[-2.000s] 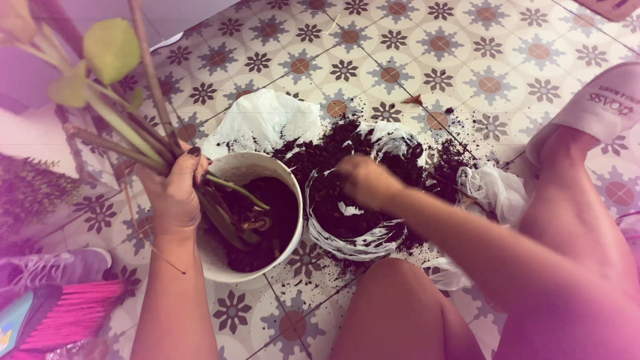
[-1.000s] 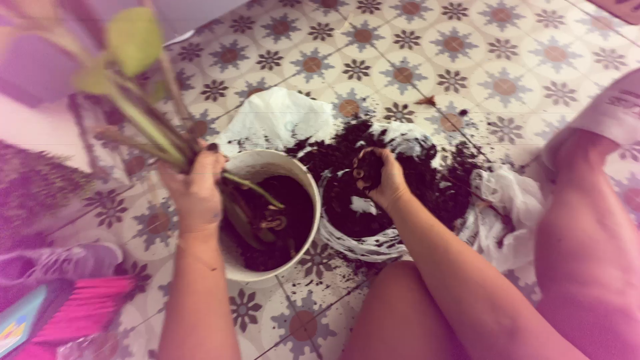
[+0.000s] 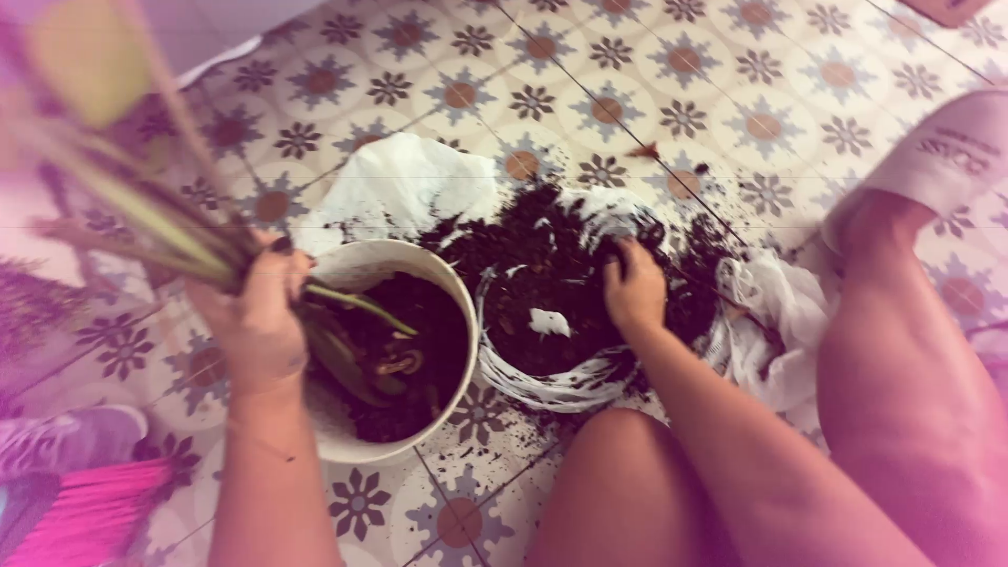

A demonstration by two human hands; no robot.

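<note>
My left hand (image 3: 264,311) is closed around the stems of a leafy plant (image 3: 169,213), which leans to the upper left over a white round pot (image 3: 466,315). The plant's lower stems and roots rest on dark soil (image 3: 429,315) inside the pot. Just right of the pot lies a white plastic bag (image 3: 551,390), its rim rolled down around dark potting soil (image 3: 528,276). My right hand (image 3: 636,287) reaches into the soil at the bag's right side, fingers partly buried; whether they grip any soil is hidden. A white scrap (image 3: 549,322) lies on the soil.
Soil is spilled over the patterned tile floor (image 3: 606,110). A white sheet of plastic or cloth (image 3: 405,181) lies behind the pot, and a crumpled white bag (image 3: 780,315) at right. Pink broom bristles (image 3: 98,512) and a sneaker (image 3: 75,441) are at lower left, my slippered foot (image 3: 937,157) at right.
My right hand, raised with dark soil in its fingers one second ago, has moved right and down into the soil. My left hand keeps hold of the plant's stems over the pot.
</note>
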